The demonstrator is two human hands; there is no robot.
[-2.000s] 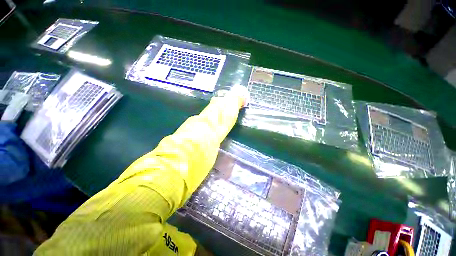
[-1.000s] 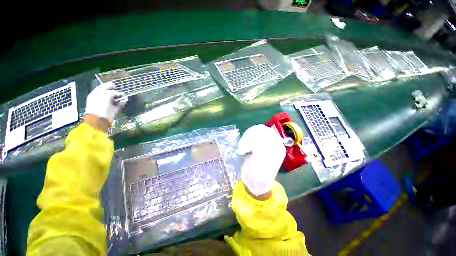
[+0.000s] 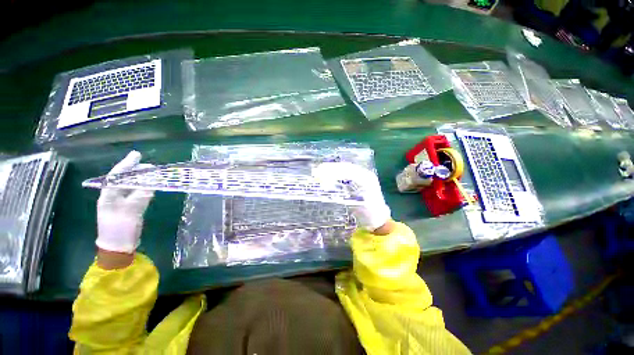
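A silver laptop top case [image 3: 229, 180] is held up and tilted, seen at a low angle, above the bench. My left hand [image 3: 123, 208], in a white glove, grips its left end. My right hand [image 3: 361, 194], also gloved, grips its right end. Beneath it another top case [image 3: 292, 220] lies on or in a clear plastic bag [image 3: 198, 239] in front of me; the held panel hides its upper part. A flat, empty clear plastic bag [image 3: 261, 87] lies on the green belt behind.
A stack of bagged top cases [image 3: 24, 215] is at left. A bare top case [image 3: 115, 91] lies on plastic at the back left; bagged ones [image 3: 386, 76] run off right. A red holder [image 3: 439, 187] with a yellow tape roll [image 3: 455, 164] and another top case [image 3: 495, 177] are at right. Blue stool [image 3: 514, 274] below.
The top case that lay on the back bag, where my left hand was, is gone from it. Both my hands now hold a panel in front of me. My right hand has left the red holder.
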